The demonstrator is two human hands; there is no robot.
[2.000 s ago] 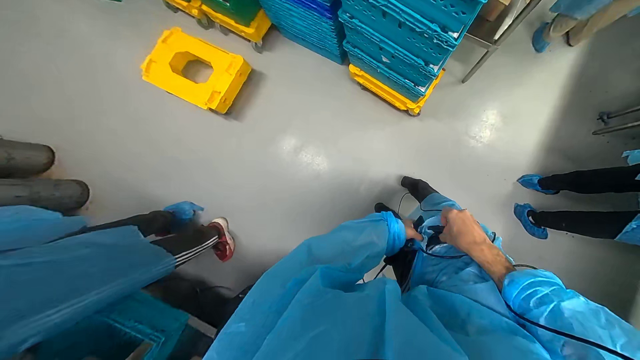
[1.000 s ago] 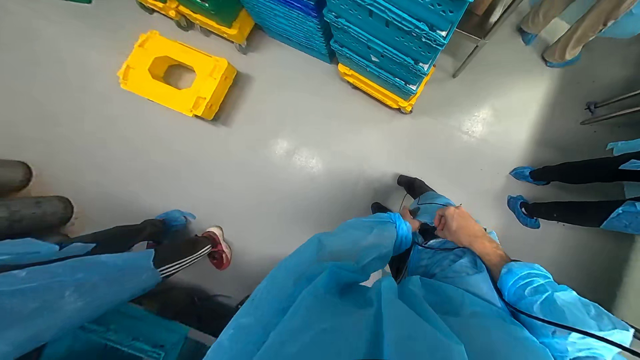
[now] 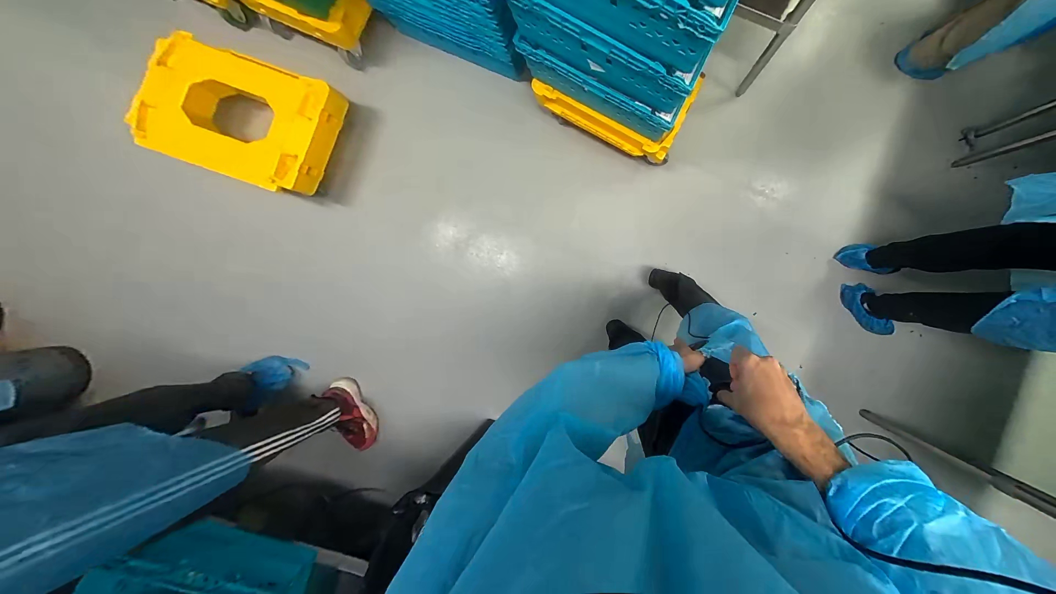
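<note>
Both my hands are at the front of my blue disposable gown (image 3: 660, 511). My left hand (image 3: 686, 356) shows only in part beyond its gown cuff, next to a dark item (image 3: 716, 375) with a thin cable. My right hand (image 3: 755, 384) is bent with curled fingers close to the same dark item; what lies inside the fingers is hidden. A black cable (image 3: 932, 565) runs along my right sleeve. Below my hands, my dark shoes (image 3: 678, 289) stand on the grey floor.
A yellow plastic block with an octagonal hole (image 3: 289, 99) lies upper left. Teal crates (image 3: 610, 58) are stacked on a yellow dolly (image 3: 594, 124). People's legs stand at left (image 3: 190, 404) and right (image 3: 949, 247). Metal legs (image 3: 775, 49) and a teal crate (image 3: 206, 561) are nearby.
My right hand stays near my left at the gown front, with only small shifts. The person's legs at the top right have moved partly out of the frame.
</note>
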